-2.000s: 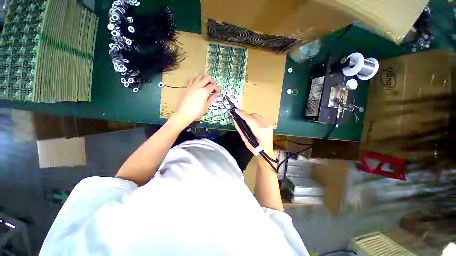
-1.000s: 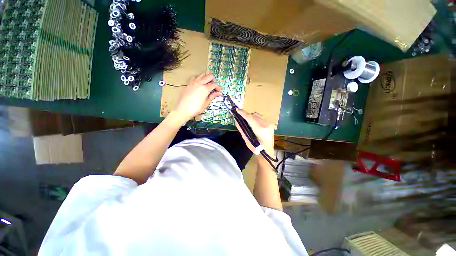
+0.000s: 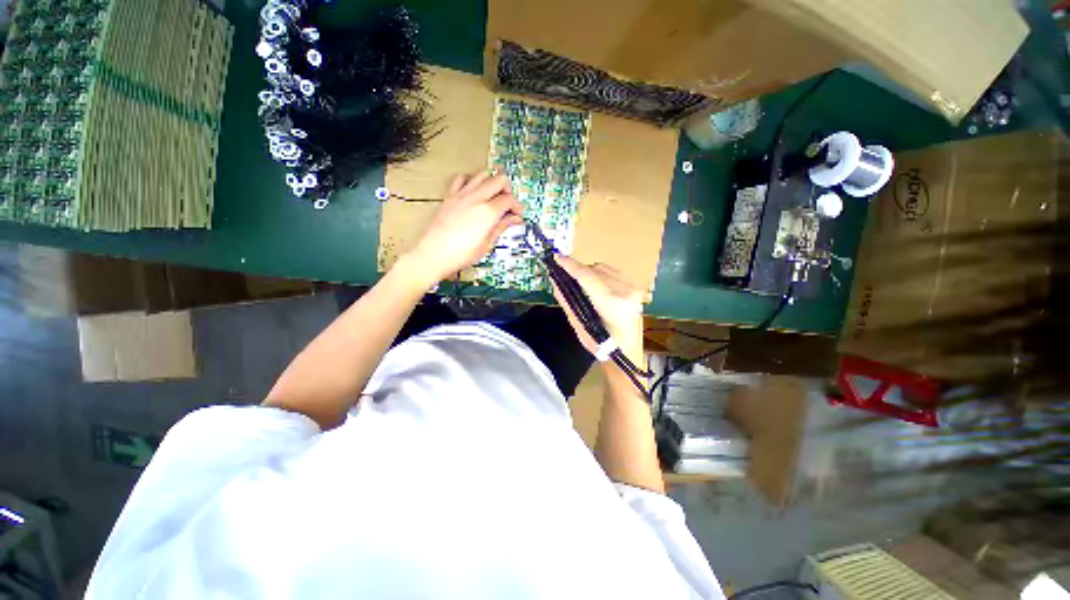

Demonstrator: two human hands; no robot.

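A green-and-white PCB panel (image 3: pixel 540 152) lies on a cardboard mat (image 3: pixel 628 176). My right hand (image 3: pixel 604 307) holds a black soldering iron (image 3: pixel 575 295) with a pale band. Its tip points at the panel, close to the fingers of my left hand. My left hand (image 3: pixel 472 223) rests over the panel's left edge, fingers closed on the dark wire of a component. The component's white ring end (image 3: pixel 383 193) lies to the left, at the mat's edge. The wire ends under my fingertips are too small to make out.
A component pile (image 3: pixel 352 100) and strapped stacked PCB panels (image 3: pixel 147 117) lie to the left. A cardboard box (image 3: pixel 657 47) stands behind the panel. A dark soldering station (image 3: pixel 774 229) and a solder wire spool (image 3: pixel 866 170) are on the right. A red frame (image 3: pixel 888 390) is at lower right.
The view has shifted slightly. My left hand stays at the panel's left edge with the wire, and the iron stays near its fingertips, with only very small movement.
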